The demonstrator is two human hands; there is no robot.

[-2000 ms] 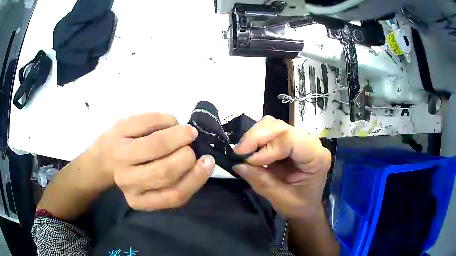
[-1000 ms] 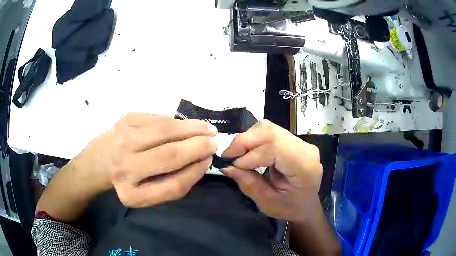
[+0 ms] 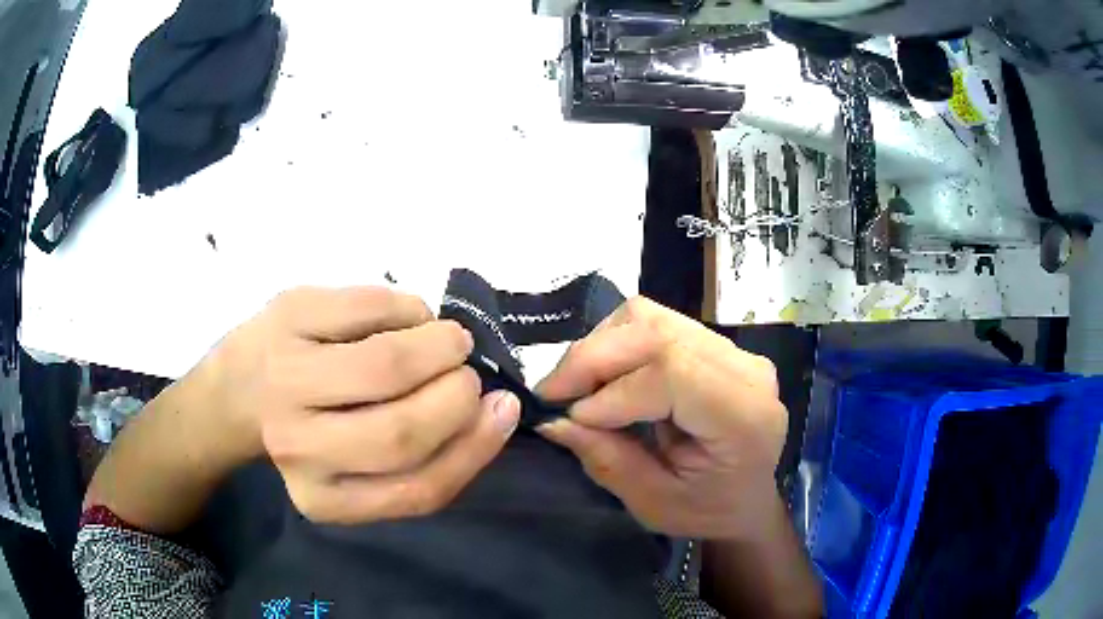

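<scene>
A narrow black side strip [image 3: 542, 317], curved into a ring with a pale stitched or zipper line along it, is held above the front of the white table. My left hand [image 3: 375, 405] pinches its left and lower part between thumb and fingers. My right hand [image 3: 677, 417] pinches its lower right part. The fingertips are close together, and the fabric between them is partly hidden. The far part of the ring stands up beyond the fingers.
Overlapping black cut pieces [image 3: 206, 91] and a black looped piece [image 3: 80, 179] lie on the white table [image 3: 399, 157] at left. The dark machine bed end [image 3: 653, 85], loose pale thread [image 3: 738, 226] and a white-yellow bottle [image 3: 971, 99] are at upper right. A blue bin [image 3: 913, 484] is at lower right.
The strip has opened from a flatter shape into a visible ring. My left hand has shifted slightly down and left, and the fingertips have moved a little apart.
</scene>
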